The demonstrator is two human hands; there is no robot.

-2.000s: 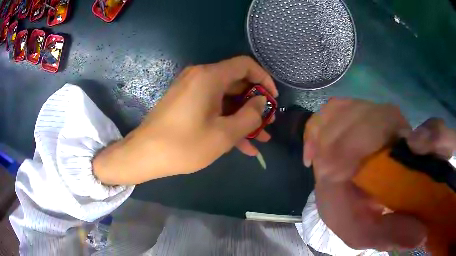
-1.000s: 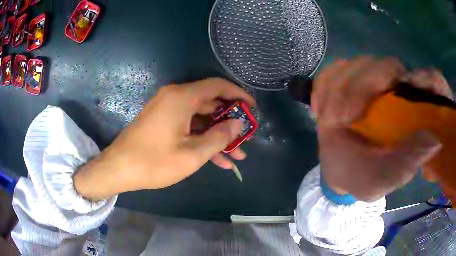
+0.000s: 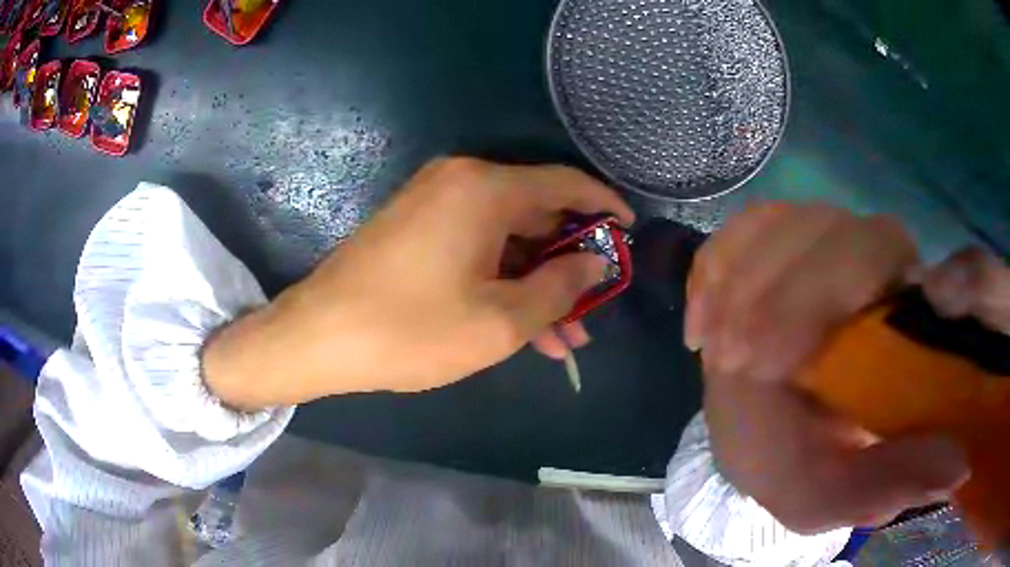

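My left hand [image 3: 432, 282] holds a small red housing [image 3: 622, 266] between thumb and fingers above the mat, its open side showing silvery and dark parts. The thumb covers part of the inside. My right hand [image 3: 814, 354] is wrapped around the orange electric screwdriver [image 3: 886, 371] at the right, blurred. The driver's dark nose points left toward the housing; its tip is hard to make out against the dark mat, so I cannot tell if it touches a screw. The round screw plate [image 3: 665, 94], with rows of dimples and many silvery screws on its right side, lies beyond the hands.
Several waiting red housings [image 3: 114, 113] stand in rows at the upper left, with one apart [image 3: 239, 16] at the top. Silvery specks lie on the dark green mat [image 3: 443, 437]. A pale strip [image 3: 598, 481] lies at the bench's near edge.
Since one second ago, the driver's nose has moved off the screw plate's near rim and down toward the housing. The view has shifted, so plate and waiting housings sit further right and higher.
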